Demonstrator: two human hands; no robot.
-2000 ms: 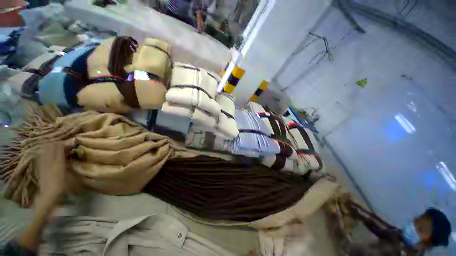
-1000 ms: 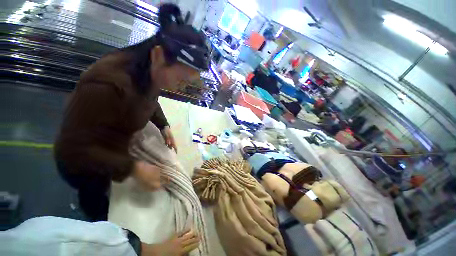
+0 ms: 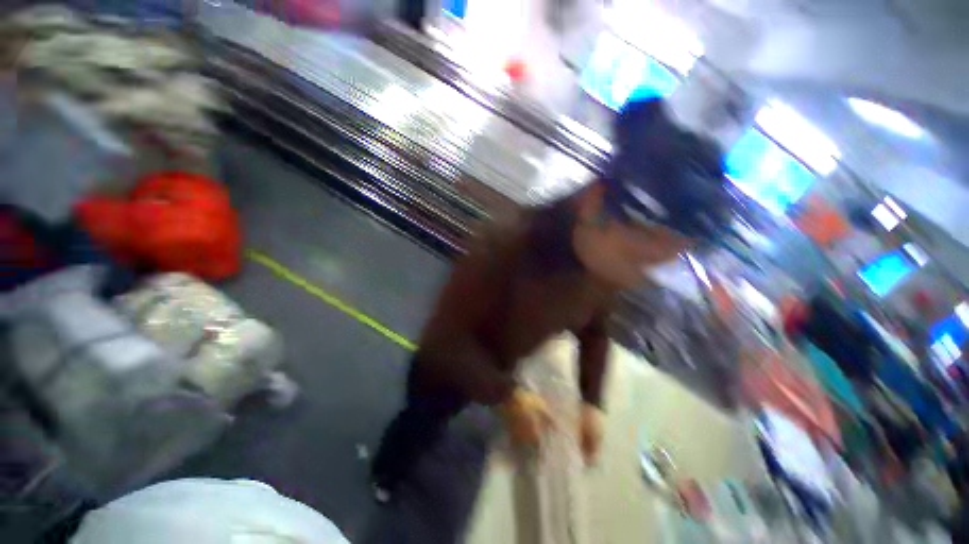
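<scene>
The frame is badly motion-blurred. A pale greyish-tan folded cloth panel [image 3: 544,483] lies lengthwise on the cream worktable [image 3: 680,409], running out of the bottom edge. Another person's two hands are on or close beside it; their exact grip is blurred. A pale sleeve or shoulder of mine [image 3: 213,515] shows at the bottom left. Neither of my hands is in the picture.
A person in brown [image 3: 510,287] leans over the table's left side. Racks of metal tubes [image 3: 372,138] stand behind. Grey floor with a yellow line [image 3: 329,300] lies left, beside an orange bundle [image 3: 186,225] and pale bagged cloth [image 3: 112,361].
The view has swung left towards the floor and racks. My hand, earlier on the cloth, and the tan panel and bundles are out of the picture.
</scene>
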